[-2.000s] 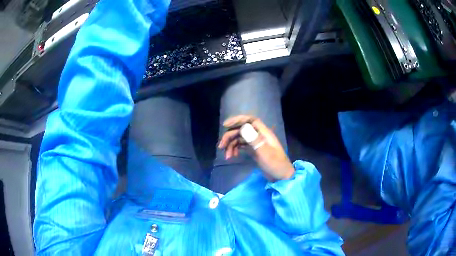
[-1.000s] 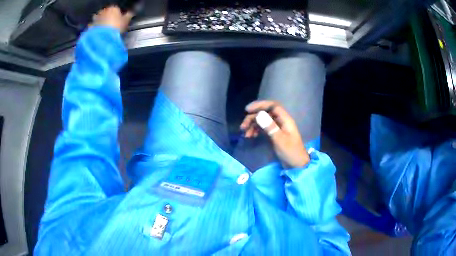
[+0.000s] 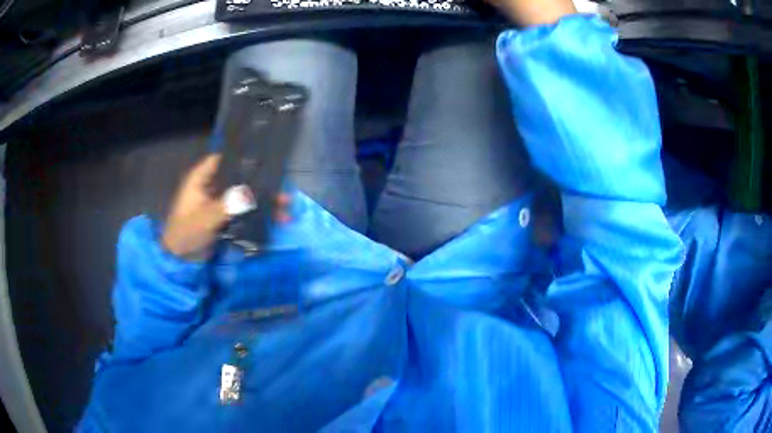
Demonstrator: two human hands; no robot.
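My left hand grips the lower part of a dark flat plate over my left thigh. The plate is blurred and slightly tilted, with shiny spots near its ends. A white wrap shows on my thumb. My right hand is at the top edge of the picture, at the right end of the black parts tray. Its fingers are cut off or hidden, so I cannot tell what they hold. Small silver pieces lie in the tray, which is partly cut off.
A metal bench edge curves across the top, with a small dark block on it at left. Another person's blue sleeve is at the right. A green upright part stands beyond my right arm.
My left hand has come back from the upper left to over my lap, now with the plate in it. My right hand has moved from my lap up to the tray. The view has shifted.
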